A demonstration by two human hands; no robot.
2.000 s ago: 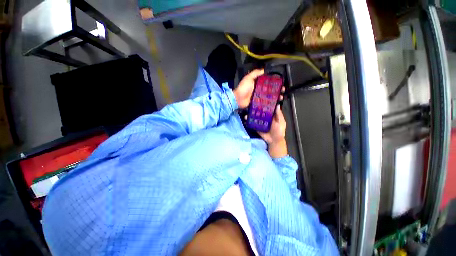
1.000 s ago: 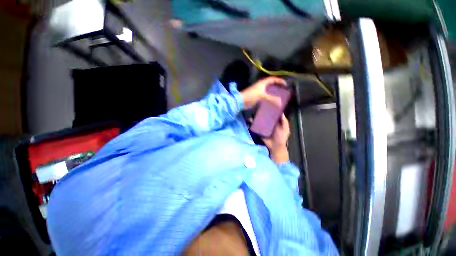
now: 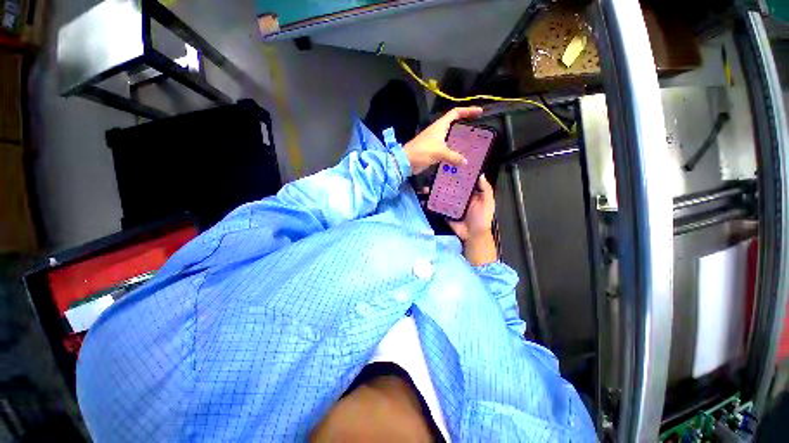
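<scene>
A smartphone [image 3: 461, 173] with a lit pale pink screen is held tilted over my lap. My right hand [image 3: 478, 227] holds it from below, at its lower right edge. My left hand [image 3: 432, 147] is at its upper left. One digit lies over the screen and another is stretched out past the top edge, the two apart. Any fingers behind the phone are hidden.
Metal rails [image 3: 638, 216] run along my right, with part of a green circuit board [image 3: 714, 426] at lower right. A brown box [image 3: 558, 56] and yellow cord [image 3: 484, 99] are ahead. A black crate [image 3: 195, 160] and red-lined tray [image 3: 104, 266] are at left.
The phone screen went from red-purple icons to pale pink with small marks. My left hand moved from the phone's left edge to over its upper part. The view shifted slightly.
</scene>
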